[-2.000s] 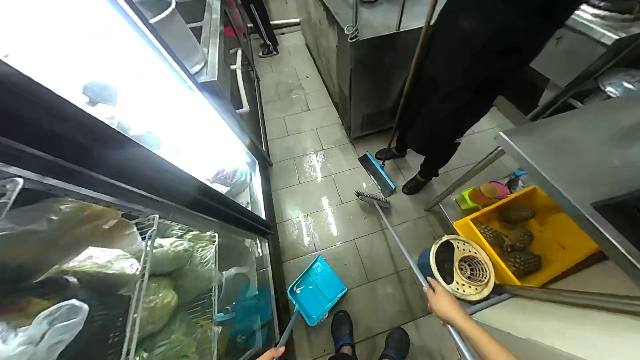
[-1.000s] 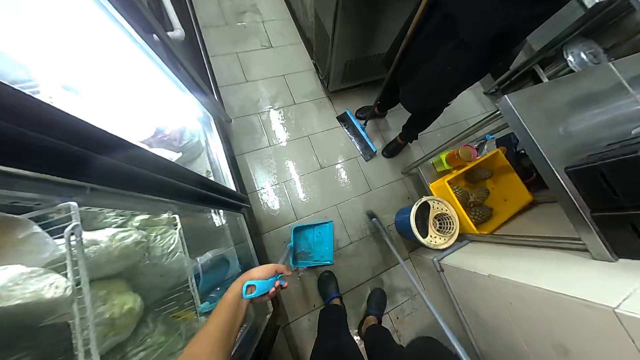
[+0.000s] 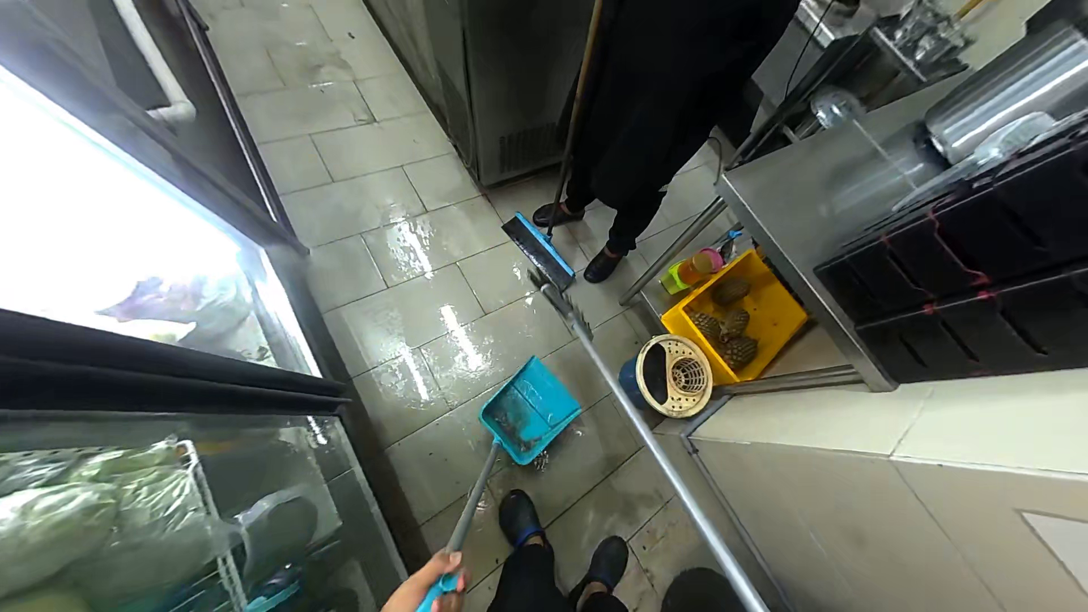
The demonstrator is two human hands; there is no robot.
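My left hand (image 3: 435,581) grips the handle of a turquoise long-handled dustpan (image 3: 529,410) at the bottom of the view. The dustpan's pan rests on the wet tiles, with dark dirt inside and a small clump of debris beside its edge. A brush (image 3: 559,303) on a long grey metal pole (image 3: 650,438) stands on the floor to the right of the pan. The pole runs out of view at the bottom right. My right hand is out of view, so what it holds does not show. Beyond the brush lies a blue-edged floor squeegee (image 3: 539,251) with a brown handle.
A person in dark clothes (image 3: 671,93) stands by the squeegee. On the right are a mop bucket with a cream wringer (image 3: 676,376), a yellow crate (image 3: 782,310) holding pineapple-like fruit and a steel table (image 3: 786,212). A glass-front display fridge (image 3: 336,387) borders the left. Floor tiles look wet.
My left hand has moved down and the view has shifted. The brush has moved away from my feet, up beside the squeegee. The squeegee stays by the other person's shoes.
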